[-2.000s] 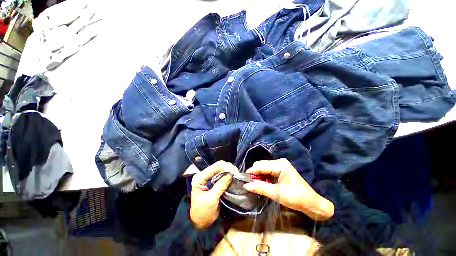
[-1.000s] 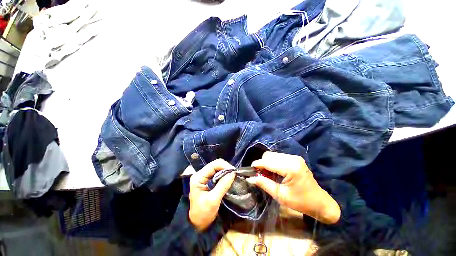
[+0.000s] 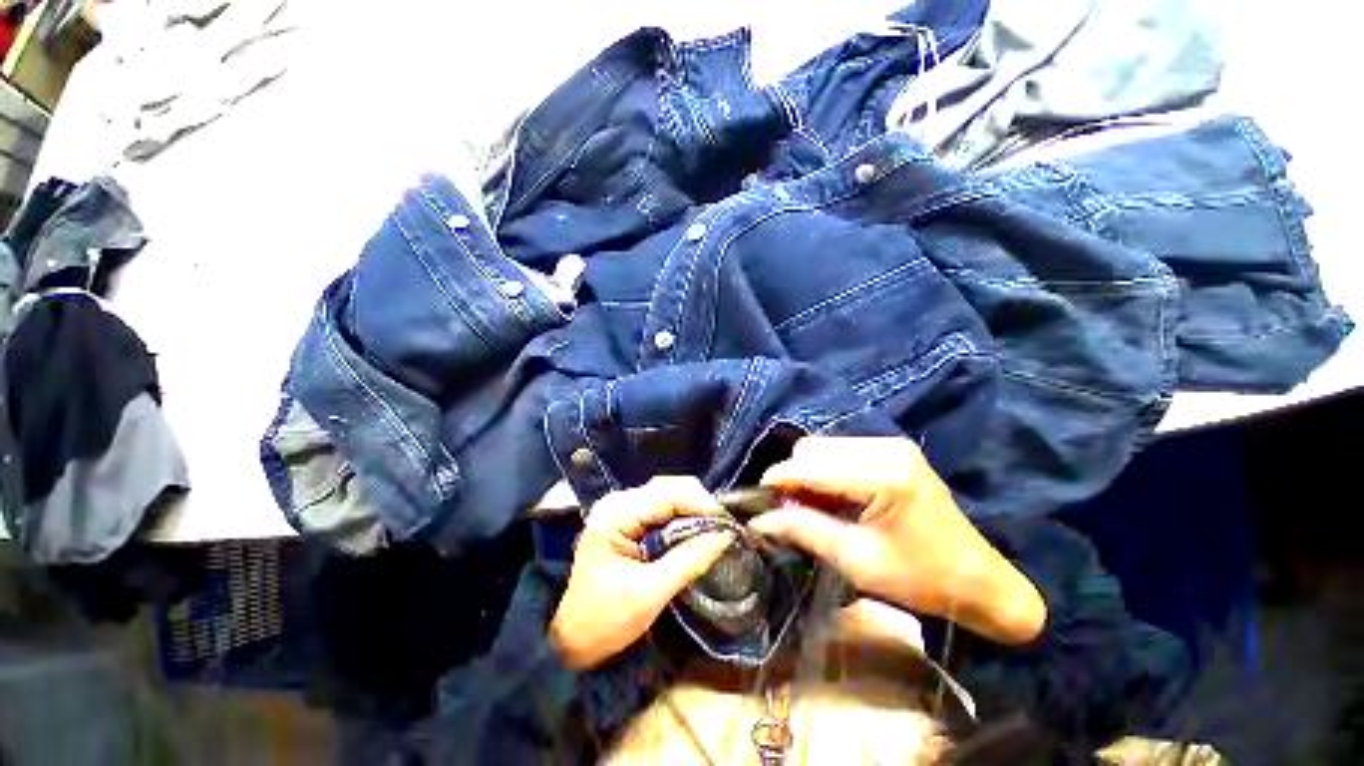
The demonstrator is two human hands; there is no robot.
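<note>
A dark blue denim jacket (image 3: 853,299) with pale topstitching and round metal buttons lies bunched on the table, its near end hanging over the edge. My left hand (image 3: 636,572) pinches a folded, stitched denim edge of it. My right hand (image 3: 905,539) is close beside, its thumb and forefinger at the same edge. A dark object with a trace of red shows between its fingers, mostly hidden; I cannot tell its shape. The greyish inside of the cloth (image 3: 730,587) shows below my fingers.
The white table (image 3: 225,299) has its front edge just beyond my hands. Two-tone black and grey garments (image 3: 90,389) hang at left. Pale grey cloth with white cord (image 3: 1085,60) lies at the back right, lighter denim (image 3: 1234,255) at right. A blue crate (image 3: 225,599) stands below left.
My right hand has moved slightly right and toward me. My left hand keeps its pinch, with more of the stitched edge showing. The jacket stays mostly in place.
</note>
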